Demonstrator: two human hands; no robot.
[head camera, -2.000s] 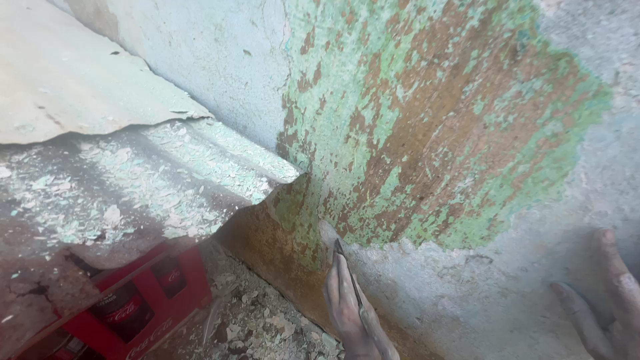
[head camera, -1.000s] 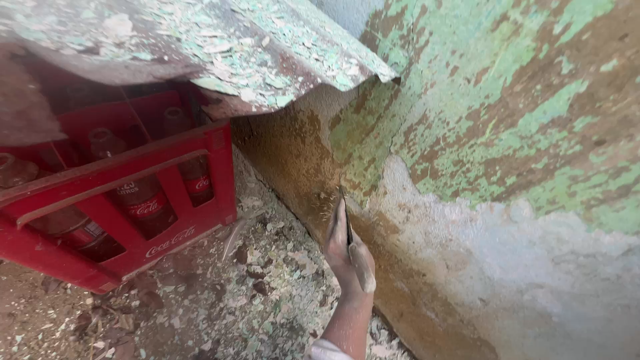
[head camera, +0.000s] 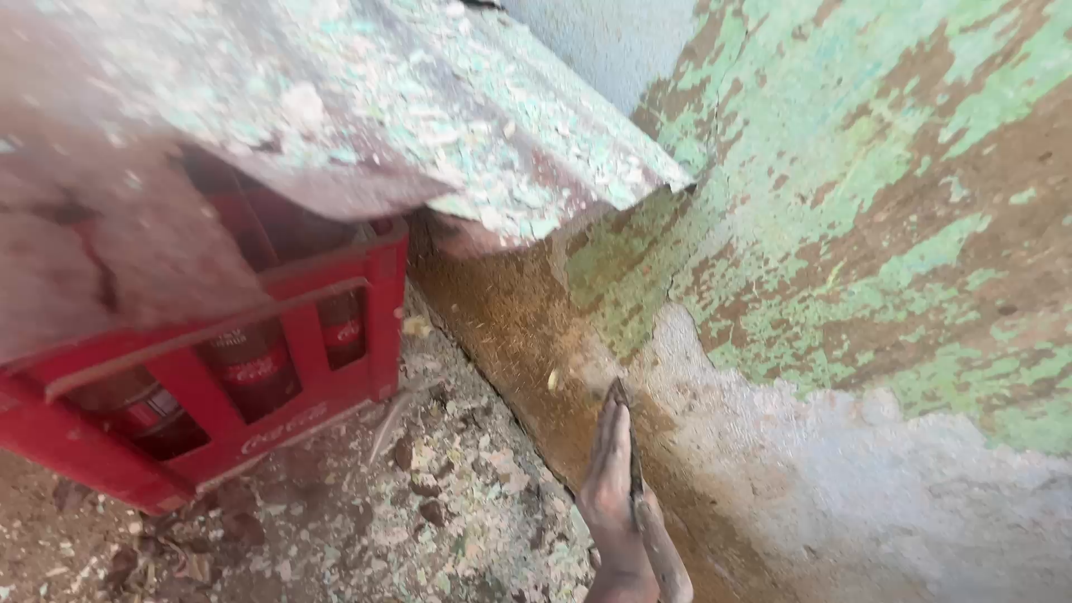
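My left hand (head camera: 615, 511), coated in pale dust, is low and right of centre, fingers pointing up. It is closed around a thin, dark hand tool (head camera: 635, 461), which looks like a scraper or knife blade and lies along the fingers. The tool's pointed tip is at the brown, bare lower part of the wall (head camera: 536, 360), close to the edge of the pale grey plaster (head camera: 796, 452). Whether the tip touches the surface cannot be told. Flaking green paint (head camera: 779, 226) covers part of the wall above. My right hand is out of view.
A corrugated sheet (head camera: 469, 109) covered with paint flakes juts over a red Coca-Cola crate (head camera: 385, 318) holding glass bottles (head camera: 251, 360). Paint and plaster debris (head camera: 469, 502) litters the ground along the wall's foot. The sheet's jagged corner sits above my left hand.
The view has swung down and left since two seconds ago, bringing more of the crate and ground into sight. My right hand, at the right edge then, has left the view. My left hand still holds the tool.
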